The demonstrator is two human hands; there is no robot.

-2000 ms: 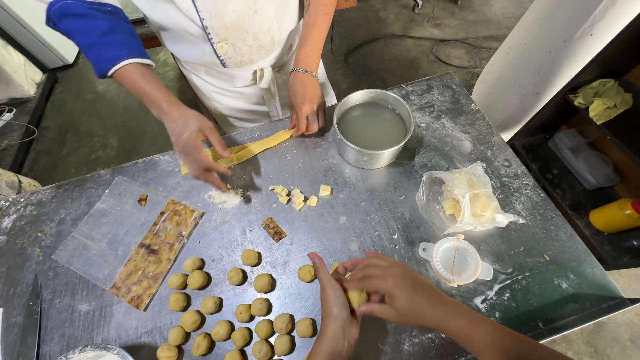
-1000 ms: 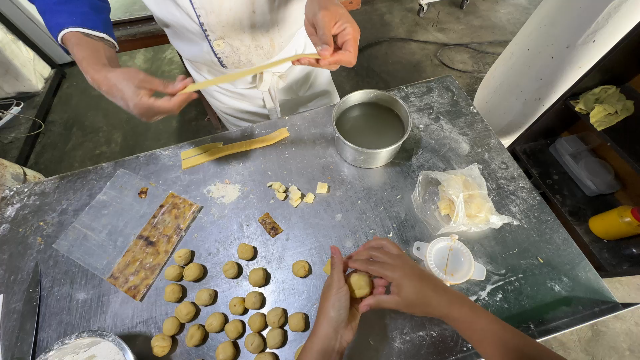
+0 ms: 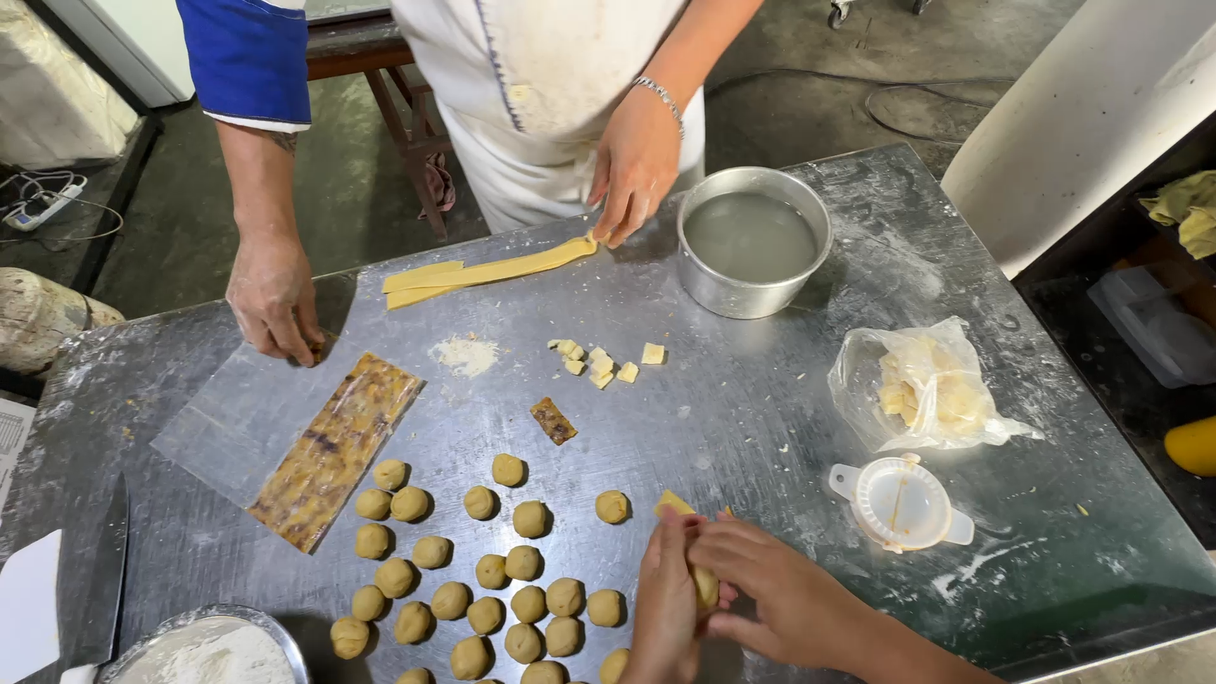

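My left hand (image 3: 665,598) and my right hand (image 3: 774,594) meet at the near edge of the steel table, with a piece of yellowish dough (image 3: 705,584) held between them. More dough shows at my left fingertips. Several round dough balls (image 3: 528,519) lie to the left of my hands. Beyond them is a small piece of brown mottled filling (image 3: 553,421), with small pale cubes (image 3: 600,366) near it. A co-worker's hand (image 3: 638,161) touches one end of a dough strip (image 3: 513,271); the co-worker's other hand (image 3: 275,304) is at the plastic sheet.
A metal pan of cloudy liquid (image 3: 755,237) stands at the far edge. On the right are a plastic bag of pale pieces (image 3: 931,385) and a white plastic dumpling press (image 3: 901,503). A slab of filling (image 3: 337,451), a knife (image 3: 112,570) and a flour bowl (image 3: 204,651) lie left.
The co-worker has lowered the strip that was stretched in the air onto the table, and one of their hands has moved to the plastic sheet. My hands stay together around dough.
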